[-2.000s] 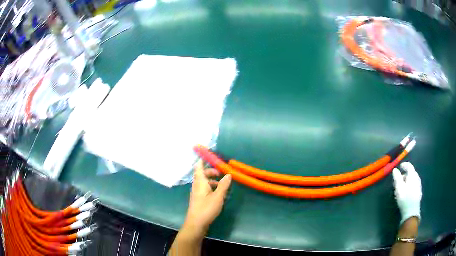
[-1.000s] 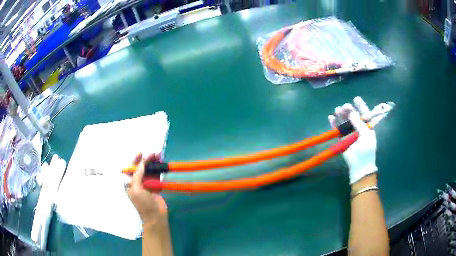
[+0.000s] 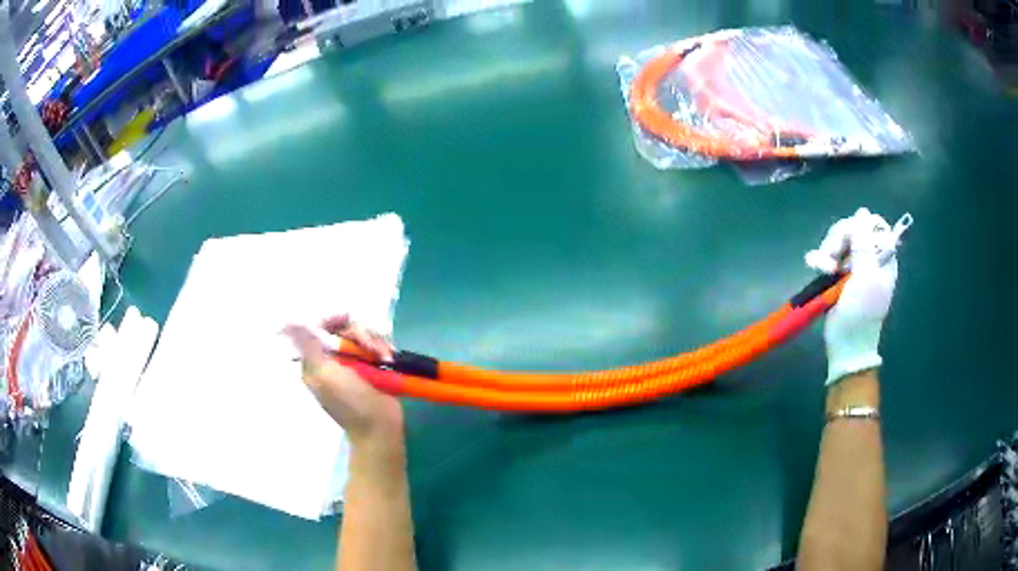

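Two orange cables (image 3: 592,390) run side by side, sagging in a shallow curve between my hands above the green table. One has black end bands, the other red end sleeves. My bare left hand (image 3: 355,379) grips their left ends, over the white sheet on the bag stack (image 3: 257,346). My gloved right hand (image 3: 862,279) is closed around their right ends. A silver cable lug (image 3: 902,226) sticks out past the glove. The left cable tips are mostly hidden by my fingers.
Bagged orange cables (image 3: 759,106) lie at the back right of the green table (image 3: 502,190). A long white block (image 3: 112,413) lies left of the bag stack. A small fan (image 3: 65,310) and clear bags are at the far left. Wire racks show at the lower corners.
Since the first frame both cables were lifted off the table. In the last second they came together side by side, and my right hand closed around their ends.
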